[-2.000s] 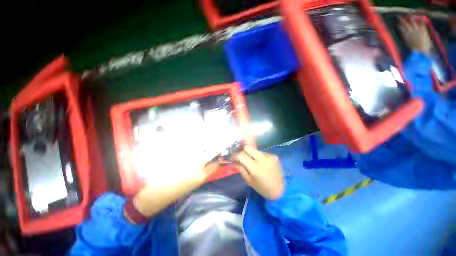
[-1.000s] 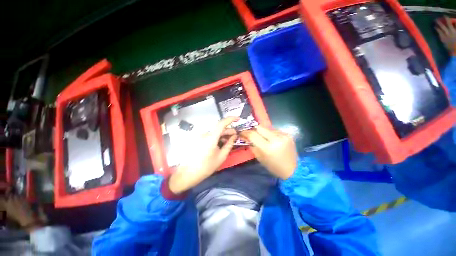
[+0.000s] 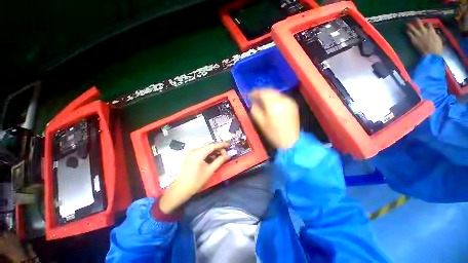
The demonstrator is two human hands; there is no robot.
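An opened tablet (image 3: 177,131) lies insides up in a red-orange foam frame (image 3: 146,167) in front of me. Its large silver battery has a small dark square (image 3: 177,144) on it. The mainboard (image 3: 221,120) is on the right side. My left hand (image 3: 192,172) rests over the lower edge, fingers bent at the board; whether they hold anything cannot be told. My right hand (image 3: 279,118) is raised at the near edge of the blue parts bin (image 3: 261,72), blurred; its fingertips and anything in them are unclear.
A framed tablet (image 3: 74,169) stands at the left. Stacked red frames with a tablet (image 3: 359,82) rise at the right. Another framed tablet (image 3: 256,23) lies behind the bin. At the far right a person's hand (image 3: 427,38) is at another tablet. A yellow-striped blue floor shows below.
My right hand has left the tablet's lower right and moved up to the blue bin. My left hand has stayed at the board. The view has shifted a little.
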